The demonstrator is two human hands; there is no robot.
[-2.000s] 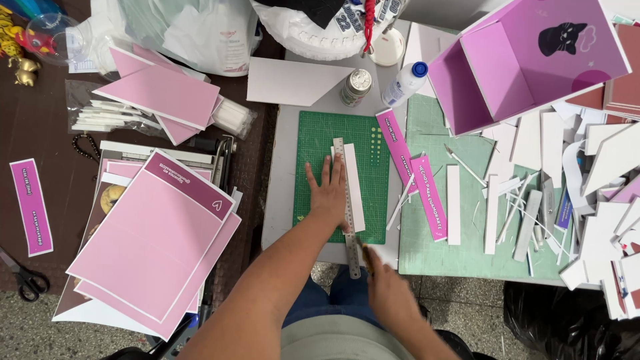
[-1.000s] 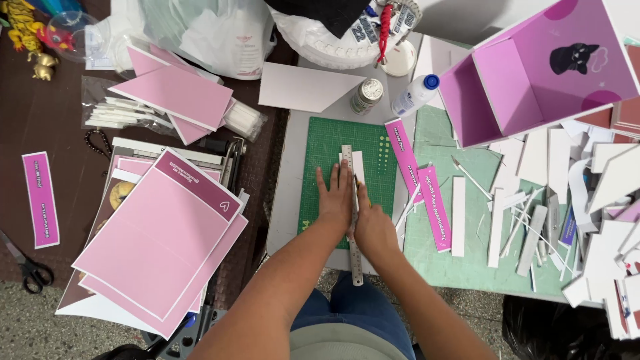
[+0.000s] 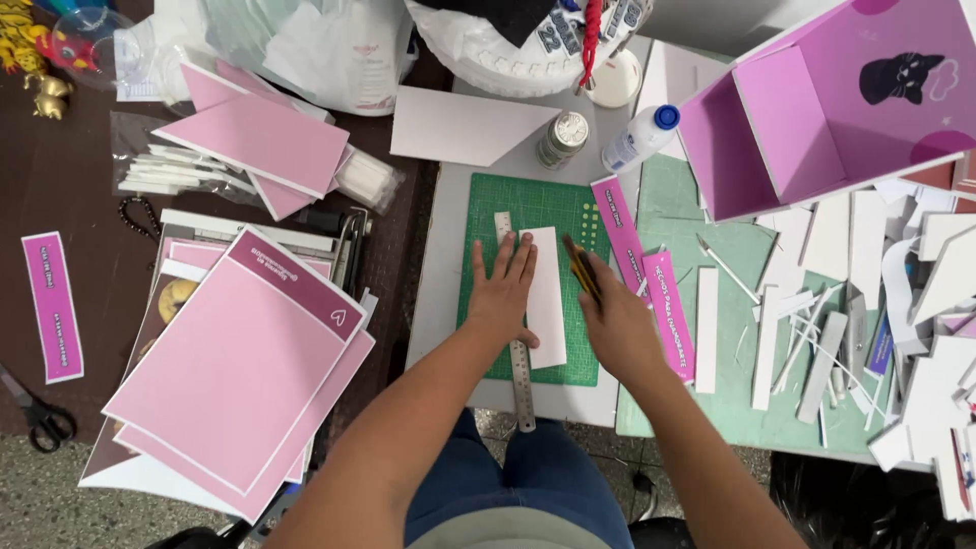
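Note:
On a green cutting mat [image 3: 488, 198] lie a metal ruler [image 3: 521, 389] and a white board strip [image 3: 549, 305]. My left hand [image 3: 503, 293] is spread flat, pressing on the ruler and the left edge of the strip, its fingers slightly apart. Just right of the strip, my right hand [image 3: 621, 324] grips a yellow and black utility knife [image 3: 584, 271], whose tip points up and away from me. The knife is apart from the strip. Two magenta printed strips [image 3: 619, 229] [image 3: 669, 316] lie by the mat's right edge.
A glitter jar [image 3: 563, 139] and a blue-capped glue bottle [image 3: 640, 139] stand beyond the mat. At right are a pink box [image 3: 793, 122], a craft knife [image 3: 728, 267] and board offcuts [image 3: 945, 381]. Pink printed sheets [image 3: 236, 366] and scissors [image 3: 47, 415] lie left.
One second ago my right hand was close beside my left at the ruler; it has moved right, off the strip, with the knife. The ruler and strip now lie slightly apart at the top.

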